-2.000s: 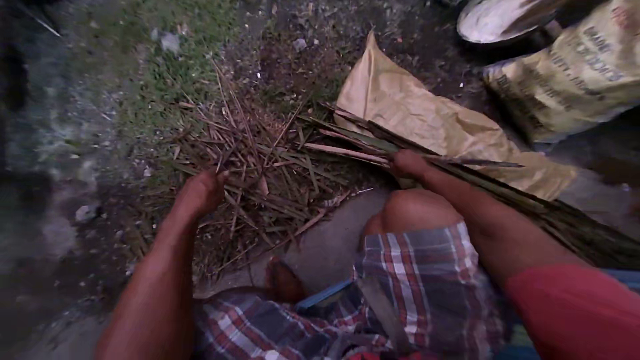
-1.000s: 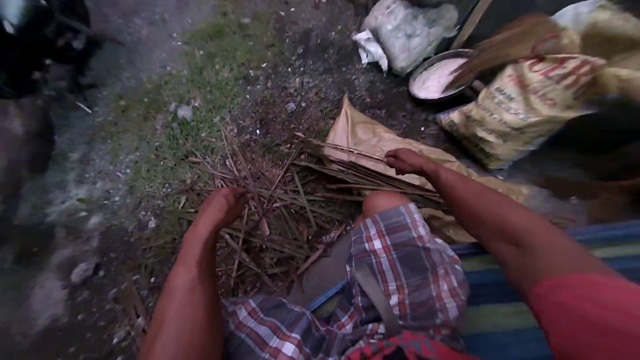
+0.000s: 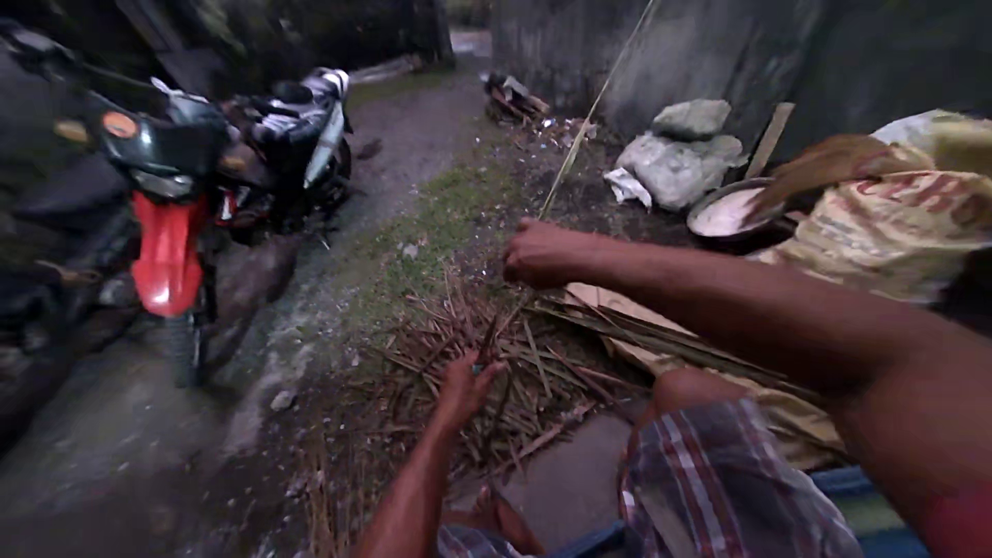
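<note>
My right hand [image 3: 542,252] is closed in a fist above the pile, with a long, thin leaf strip [image 3: 577,143] rising from it toward the top of the view. Lower and to the left, my left hand [image 3: 469,380] pinches a narrow, dark, blade-like tool [image 3: 489,339], its exact kind unclear. Beneath both hands lies a loose pile of cut strips and stalks [image 3: 535,372]. A bundle of long dark leaves [image 3: 659,333] rests on a tan sack [image 3: 593,297], partly hidden by my right forearm.
A red-fronted motorcycle [image 3: 167,248] stands at left, another two-wheeler [image 3: 310,132] behind it. At right are a round pan with pale contents [image 3: 725,213], a filled printed sack [image 3: 876,232], and a stone-like lump on a pale bag [image 3: 674,167]. A concrete wall [image 3: 697,54] runs behind.
The view has tilted up, bringing the motorcycle into sight. My right hand has left the leaf bundle where it was two seconds ago and is now raised with a long strip.
</note>
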